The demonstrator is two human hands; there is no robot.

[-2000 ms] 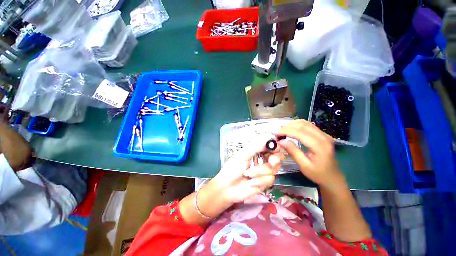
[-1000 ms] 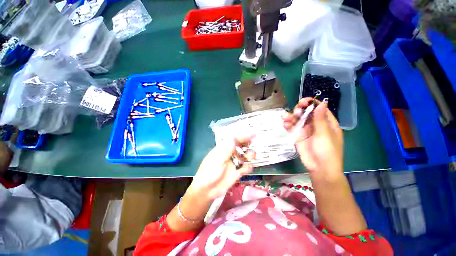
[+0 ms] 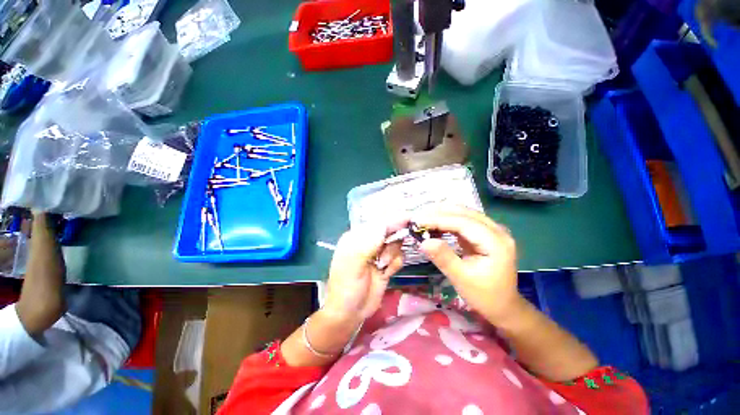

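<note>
My left hand [image 3: 357,271] holds a thin silvery pin, whose end shows at its fingertips. My right hand [image 3: 477,258] holds a small black ring [image 3: 418,233] against the pin end between its fingertips. Both hands are together over the near edge of the clear tub of pins [image 3: 361,194], partly hiding it. The press fixture [image 3: 426,144] stands just behind this tub, with nothing visibly held in it. The press ram [image 3: 432,49] is above and behind the fixture. The clear tub of black rings [image 3: 527,150] is to the right.
A blue tray [image 3: 247,235] with several pins is at left, a red tray [image 3: 341,55] of rods behind. Clear lids [image 3: 568,44] lie behind the ring tub. Plastic bags [image 3: 65,154] are far left, blue bins [image 3: 629,154] far right. Another person's arm [image 3: 42,271] is at the left edge.
My right hand has moved from beside the ring tub back to my left hand, and the two now meet at the pin and ring. The other person's arm has come further into view.
</note>
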